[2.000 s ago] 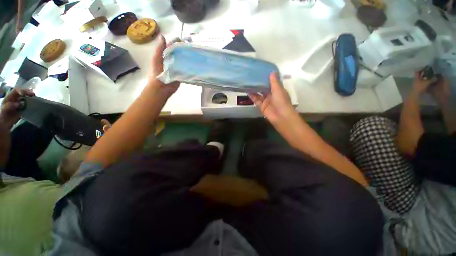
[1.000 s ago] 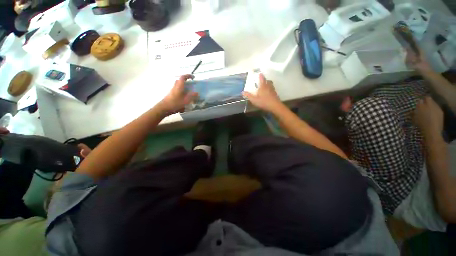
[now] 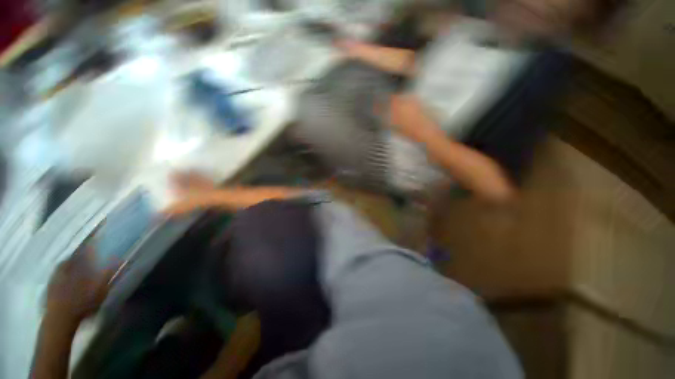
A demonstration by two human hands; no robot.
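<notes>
The picture is heavily blurred. The pale blue mirror dash cam (image 3: 124,226) lies at the table's near edge, at the left of the view. The open box tray around it cannot be made out. My left hand (image 3: 74,285) is at the slab's near-left end, and my right hand (image 3: 189,191) is by its other end. The blur hides the fingers, so I cannot tell whether either hand grips the slab or the box.
The white table (image 3: 263,122) runs up the left side. A neighbour's dark blue unit (image 3: 218,102) lies on it. A seated person in checked clothing (image 3: 344,111) is beyond my right arm, forearms reaching forward. Large brown cartons (image 3: 622,244) stand at the right.
My view has swung right and tilted, so the table and slab now show at the left and cartons have come into view. Both hands remain near the slab's ends.
</notes>
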